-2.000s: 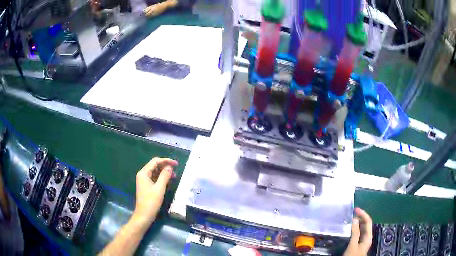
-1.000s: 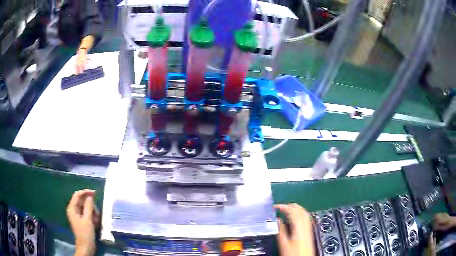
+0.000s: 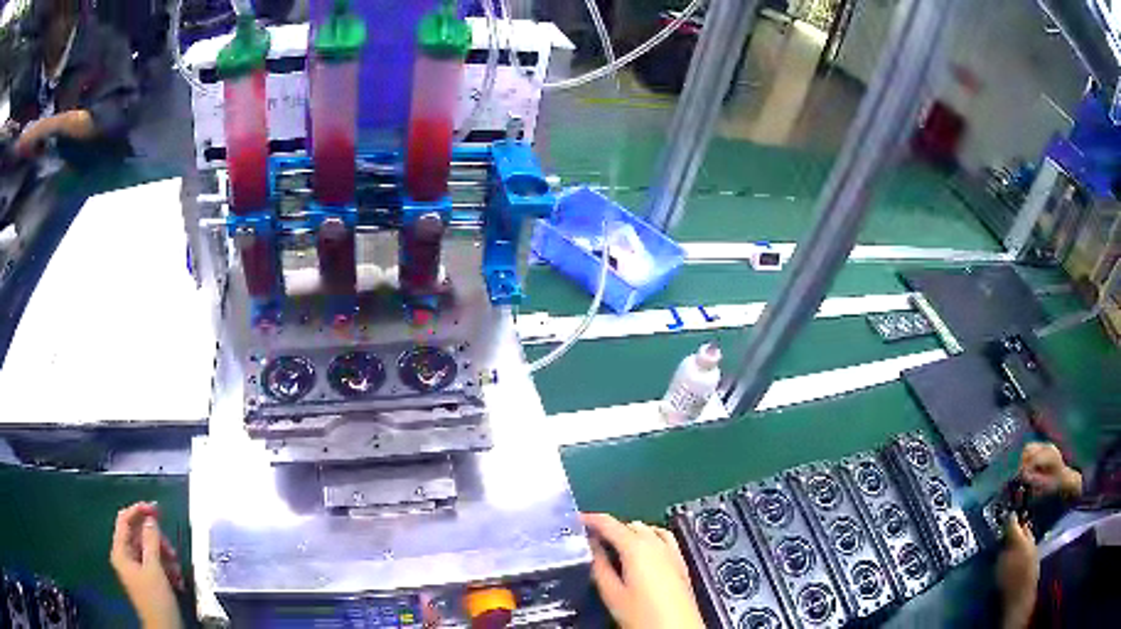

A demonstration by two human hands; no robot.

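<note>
The dispensing machine (image 3: 393, 541) stands in front of me. Its metal fixture (image 3: 369, 424) holds one black three-round panel (image 3: 357, 372) lying flat. Three upright syringes (image 3: 333, 154) with red fluid and green caps sit in blue holders above and behind the panel. My left hand (image 3: 148, 559) is low at the machine's left side, fingers slightly curled and apart, holding nothing visible. My right hand (image 3: 645, 571) is at the machine's front right edge, with its fingertips by the side of the housing; it holds nothing visible. The orange knob (image 3: 491, 605) is on the front.
Rows of panels (image 3: 821, 541) lie on the right, a few (image 3: 37, 605) at lower left. A labelled bottle (image 3: 692, 383) stands right of the machine, before a metal post (image 3: 805, 246). A blue bin (image 3: 609, 252) is behind. A white board (image 3: 105, 320) is left. Another person's hands (image 3: 1030, 492) are far right.
My view has swung right. The panel and fixture now sit forward of the nozzles, where they were beneath them. The other person's hand and dark panel are gone from the white board.
</note>
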